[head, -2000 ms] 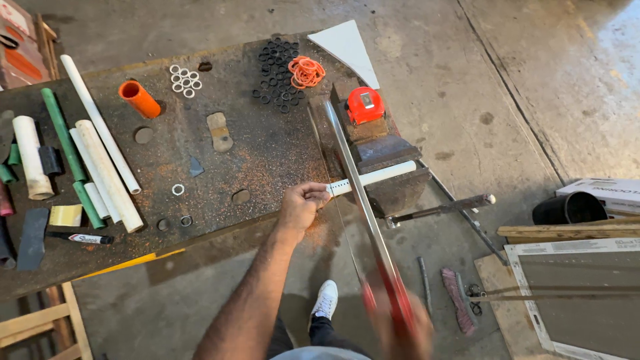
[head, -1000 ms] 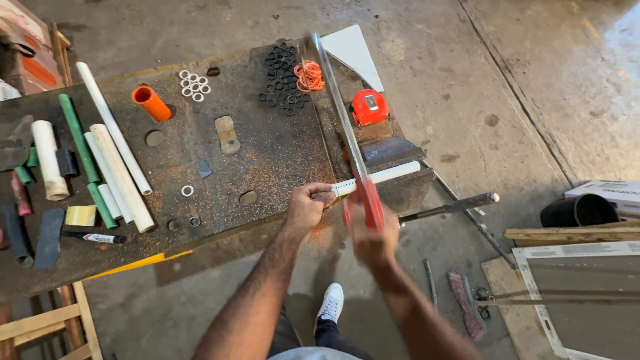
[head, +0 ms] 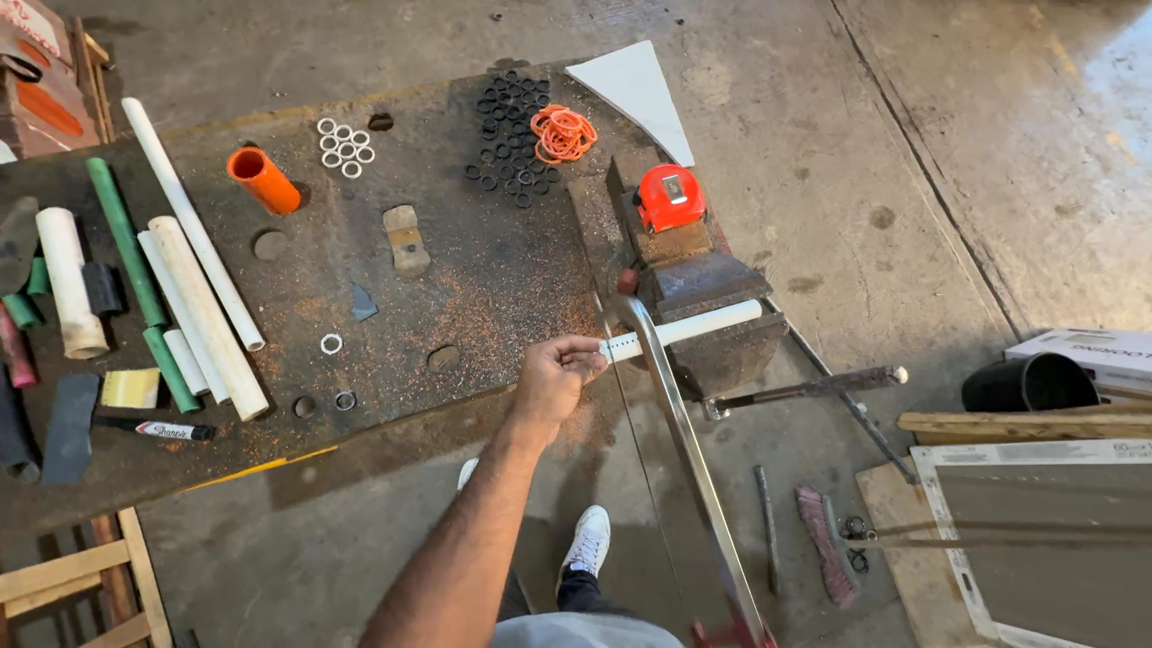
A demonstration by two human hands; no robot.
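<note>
A white plastic pipe [head: 711, 324] with dark marks near its left end is clamped in the bench vise [head: 733, 355]. My left hand [head: 560, 378] pinches that marked end between thumb and fingers. A hacksaw [head: 688, 441] lies across the pipe just right of my fingertips, its thin blade [head: 630, 418] against the marked part. Only the saw's red handle [head: 733, 632] shows at the bottom edge; my right hand is out of the frame. A red tape measure [head: 671, 198] rests on the vise.
The steel bench [head: 486, 306] carries sawdust, white rings [head: 346, 148], black rings [head: 513, 135], orange rings [head: 564, 133], an orange pipe [head: 264, 180], a green pipe [head: 126, 238], white pipes [head: 193, 225] and a marker [head: 175, 430]. The vise handle [head: 810, 385] juts right.
The hacksaw has been drawn back toward my body, and my right hand has left the bottom of the view. My left hand stays at the pipe's end.
</note>
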